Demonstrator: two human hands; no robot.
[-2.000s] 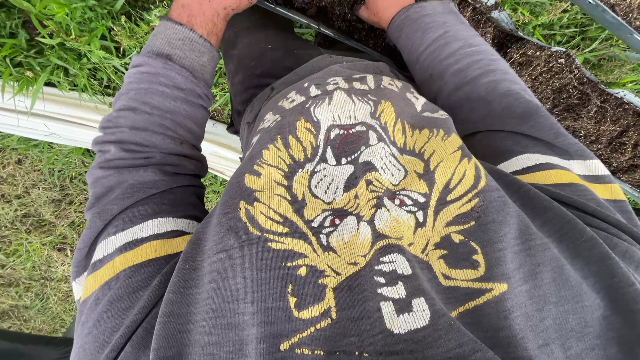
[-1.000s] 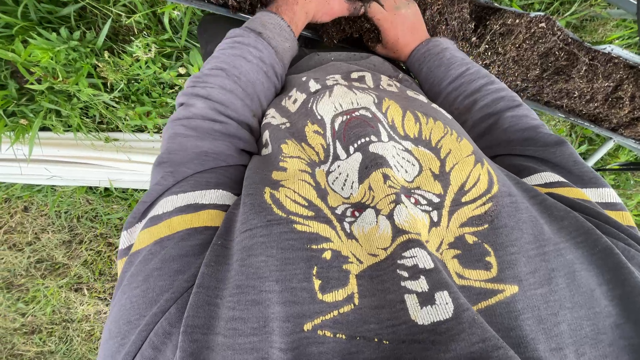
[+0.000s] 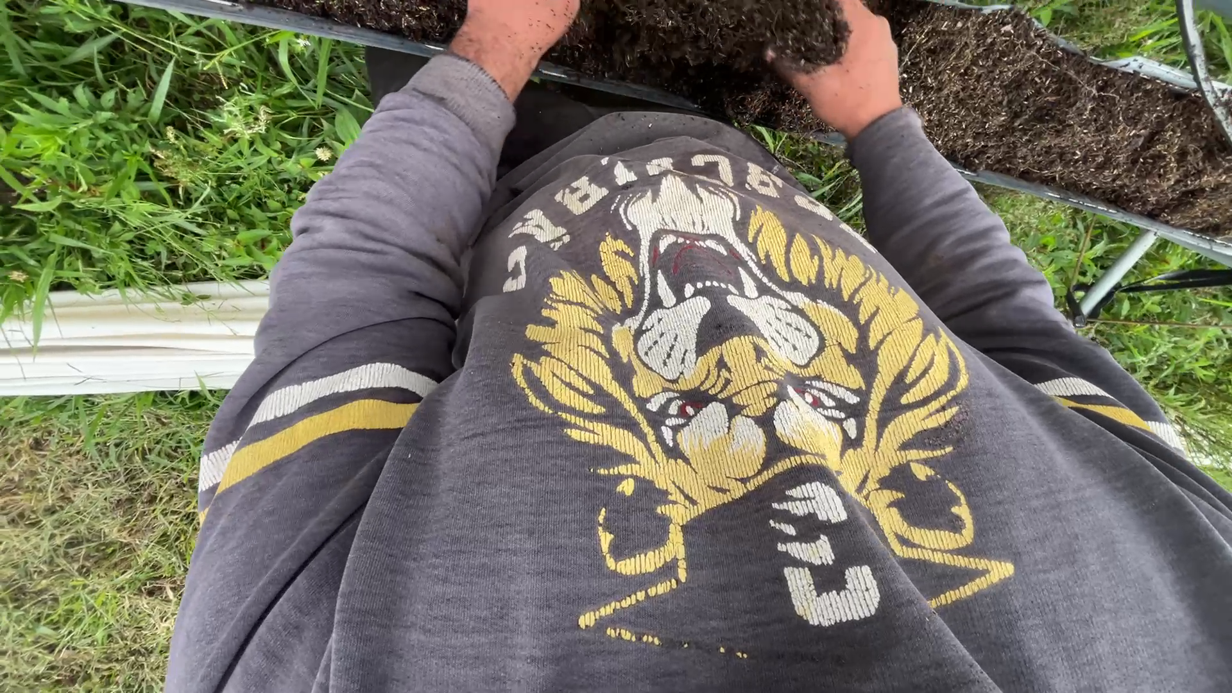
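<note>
At the top edge of the head view my left hand (image 3: 515, 34) rests at the dark growing medium, its fingers partly cut off by the frame. My right hand (image 3: 852, 77) grips the right end of a clump of dark, fibrous soil (image 3: 712, 34), with crumbs on the fingers. Whether my left hand also holds the clump cannot be told. Both hands are over a long trough (image 3: 1059, 106) filled with the same brown medium. Its thin grey rim passes just in front of my wrists.
Grass and weeds (image 3: 144, 144) grow at the left. A long white ribbed strip (image 3: 125, 337) lies on the ground beside my left sleeve. A metal support leg (image 3: 1116, 274) stands below the trough at the right, and a curved grey bar (image 3: 1198, 67) rises at the upper right.
My hands, close together one second ago, are now farther apart. A raised clump of soil now shows between them at my right hand.
</note>
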